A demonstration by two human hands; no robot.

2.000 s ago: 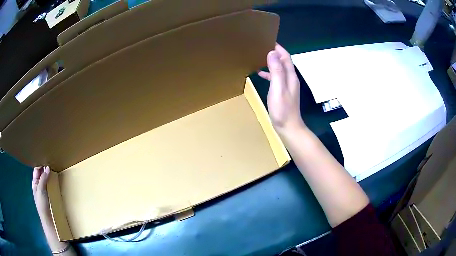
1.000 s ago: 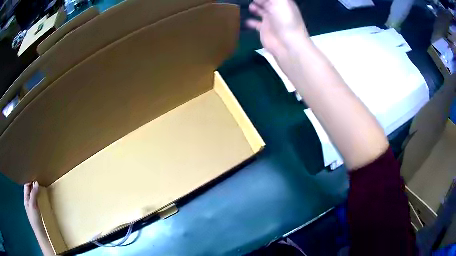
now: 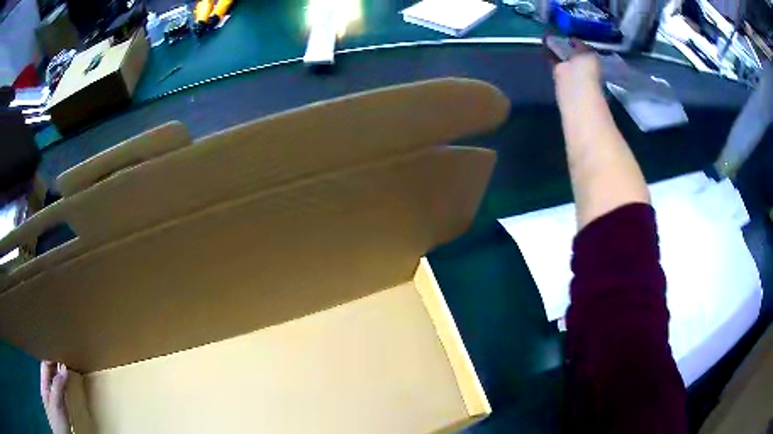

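An open brown corrugated carry box [image 3: 280, 373] lies in front of me, its tall lid [image 3: 288, 229] standing at the back. The box's front edge is cut off by the picture's bottom. My left hand [image 3: 55, 394] is at the lower left with its fingers over the box's left end wall. My right arm is stretched far forward. My right hand [image 3: 574, 55] is small and blurred at the upper right, beside a greyish translucent item [image 3: 648, 100]; its grip cannot be made out. White flat inserts [image 3: 712, 271] lie right of the box, partly behind my right sleeve.
A pale-edged strip crosses the far bench. Beyond it are a white pad [image 3: 449, 13], orange-handled tools [image 3: 212, 10] and a blue item [image 3: 585, 21]. A small brown box [image 3: 97, 80] is at the upper left. Another person's arm [image 3: 747, 127] is at the right edge.
My right hand has left the box's right end and reached far forward over the bench. My left hand stays at the left end wall. The view has tilted up, showing more of the far side.
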